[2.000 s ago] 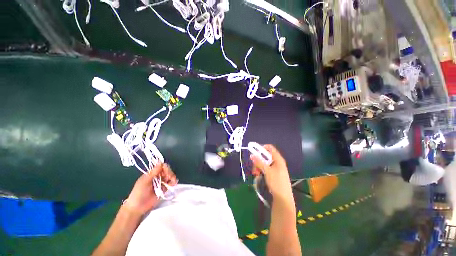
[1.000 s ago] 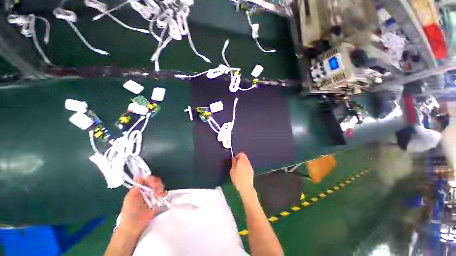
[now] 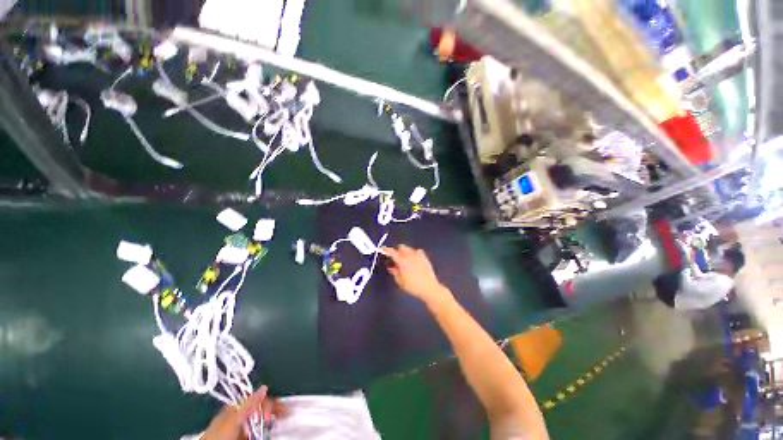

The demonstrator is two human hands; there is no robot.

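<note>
My left hand [image 3: 247, 414], partly cut off by the bottom edge, grips the cord ends of a bundle of coiled white cables [image 3: 206, 344]. Their green circuit boards [image 3: 172, 298] and white housings [image 3: 140, 278] fan out beyond it on the green bench. On the black mat [image 3: 395, 326] lie two coiled white cables, an upper one [image 3: 361, 241] and a lower one [image 3: 350, 288], with small boards [image 3: 332, 266] and a white housing [image 3: 300, 251] at their left. The fingertips of my right hand [image 3: 410, 271] are at a cord end beside the coils; whether they pinch it is unclear.
More corded units [image 3: 292, 116] lie on the parallel strip beyond the bench's edge. Another unit [image 3: 385, 209] lies across the dark divider. A beige instrument with a blue display [image 3: 525, 185] stands at the right, under metal framing. A person in white [image 3: 700, 288] is at the far right.
The view has tilted up towards the far strip. One more coil has come onto the mat beside the first. My right hand has moved up by the cord ends. My left hand keeps its bundle.
</note>
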